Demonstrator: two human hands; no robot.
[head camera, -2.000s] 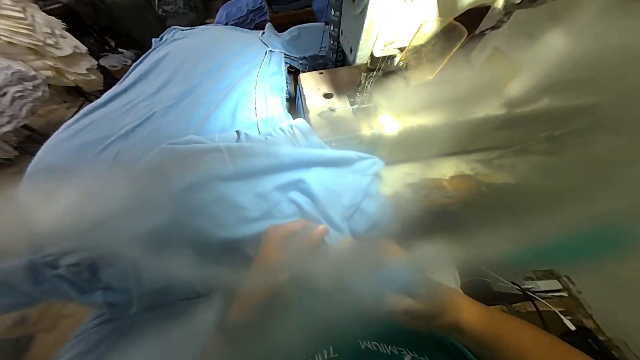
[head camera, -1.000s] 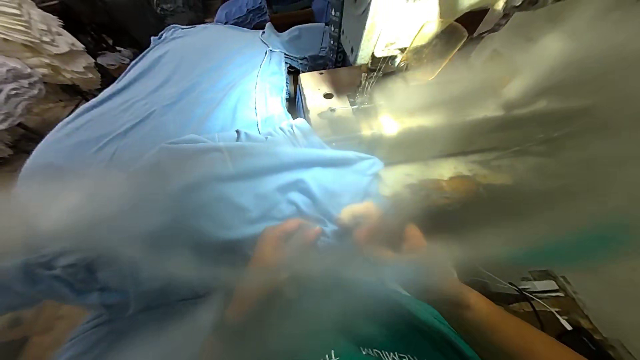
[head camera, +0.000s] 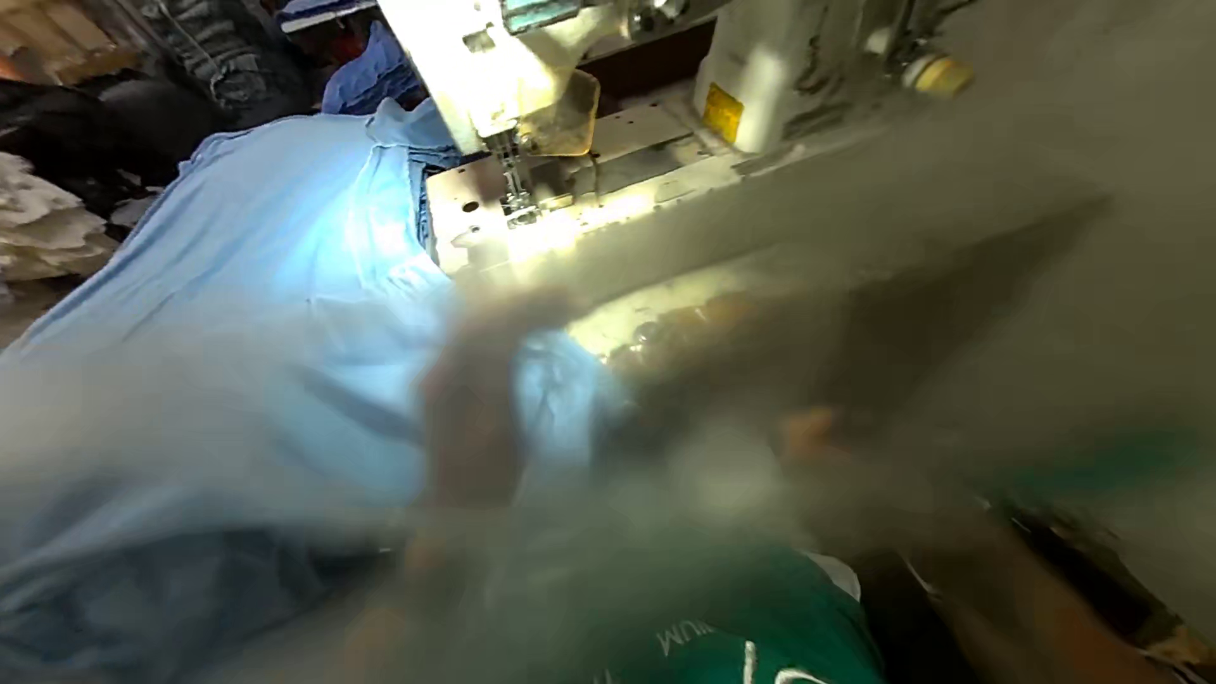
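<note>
Light blue fabric (head camera: 275, 237), seemingly a garment with seams, lies spread left of an industrial sewing machine (head camera: 655, 123). My left hand (head camera: 484, 380) is over the fabric, just in front of the needle area (head camera: 518, 204), blurred by motion and haze; whether its fingers grip the cloth is unclear. Over to the right, apart from the fabric, my right hand (head camera: 817, 437) is very blurred, and its fingers cannot be made out. A bunched end of the fabric shows beside my left hand. The lower part of the view is smeared.
Crumpled white cloth (head camera: 47, 223) is piled at the left edge. Dark fabric (head camera: 142, 114) and a blue bundle (head camera: 375, 76) lie behind the garment. A clear guard (head camera: 565, 114) stands beside the needles. Cables and debris (head camera: 1092, 560) are at the lower right.
Both hands were together at the near edge of the fabric. My left hand has moved forward toward the needle area, and my right hand has moved away to the right.
</note>
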